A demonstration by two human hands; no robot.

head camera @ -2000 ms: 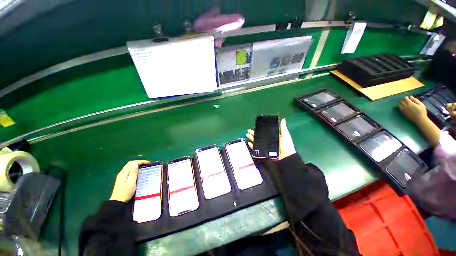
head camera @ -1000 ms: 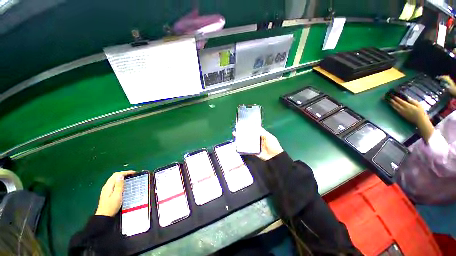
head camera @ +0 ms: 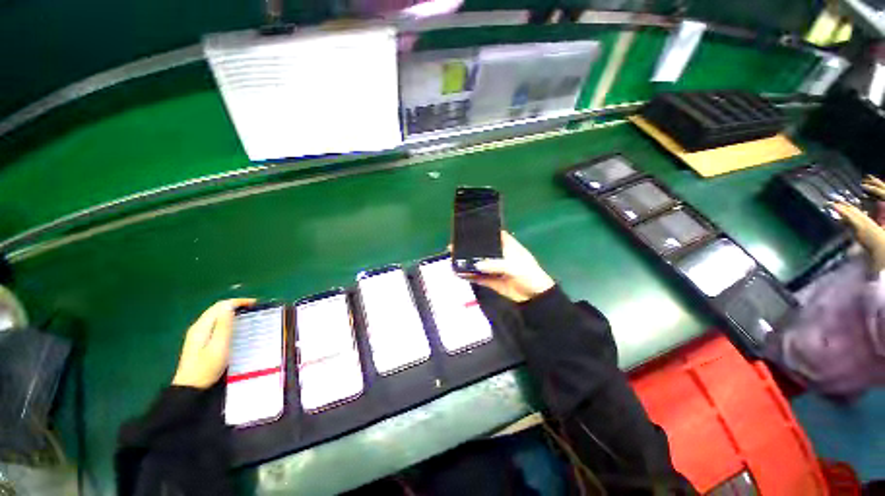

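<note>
My right hand (head camera: 514, 269) holds a smartphone (head camera: 477, 228) upright above the right end of the phone tray; its screen is dark. The long black phone tray (head camera: 388, 399) lies along the bench's front edge. Several smartphones stand in its slots with lit white screens; the leftmost phone (head camera: 256, 364) shows a red band and grey lines. My left hand (head camera: 207, 344) rests at that phone's upper left edge, fingers at its rim; the phone lies in the tray. The right slot is partly hidden by my right hand and sleeve.
A second tray (head camera: 670, 232) with dark and grey screens lies at right. Stacked black trays (head camera: 718, 118) sit on a yellow-brown board behind it. A red plastic bin (head camera: 728, 412) is below the bench edge. Another person's hands (head camera: 859, 218) touch a tray at far right. A tape roll (head camera: 12, 312) is at far left.
The phone in my right hand has gone from dark to lit white and is dark again; it has shifted left from its first position. My left hand stays by the leftmost phone.
</note>
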